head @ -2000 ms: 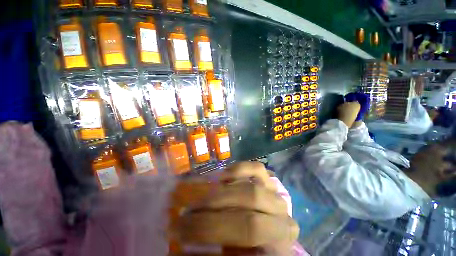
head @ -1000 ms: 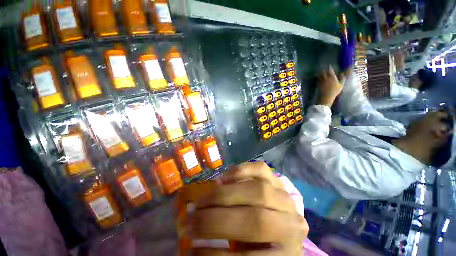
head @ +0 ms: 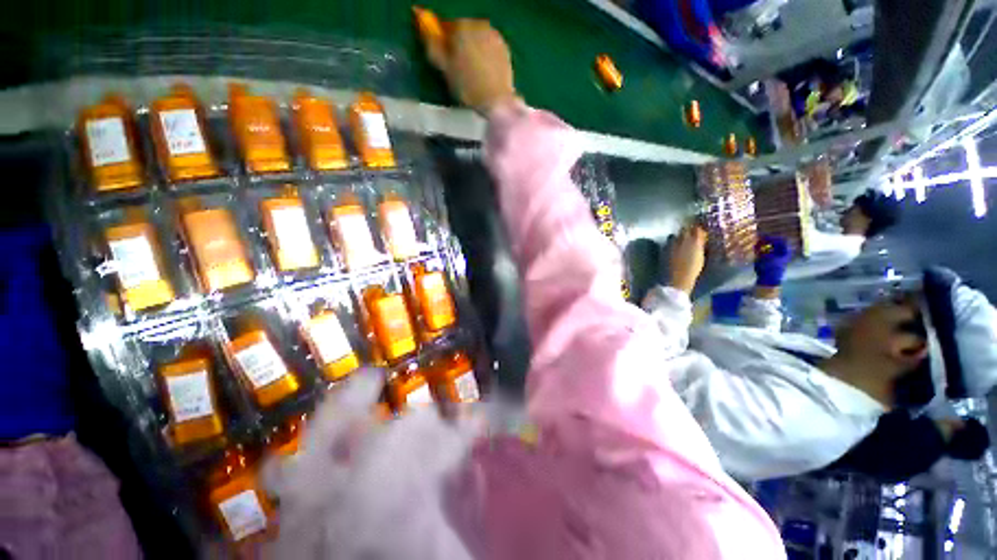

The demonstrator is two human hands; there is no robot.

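A clear plastic tray [head: 82, 328] with large pockets fills the left and centre. Orange flask-shaped devices [head: 257, 131] lie flat in it, several with white labels. My right hand [head: 478, 66] is bare, reaches over the green conveyor at the top and has an orange device [head: 430, 26] at its fingertips. My left hand [head: 361, 470] is a blurred whitish shape over the lower tray pockets. Its fingers and anything in them cannot be made out, and it hides some devices.
Loose orange devices lie on the green conveyor [head: 656, 88] beyond a pale rail. My pink sleeve partly hides a small-pocket tray [head: 596, 197]. A person in a white smock [head: 754, 405] works at the right, beside gridded cartons [head: 782, 208]. Another person's pink clothing [head: 60, 503] is at lower left.
My right hand has moved from the lower middle, where it held orange devices, up to the conveyor. A whitish hand has appeared over the lower tray. The neighbour's hands have moved.
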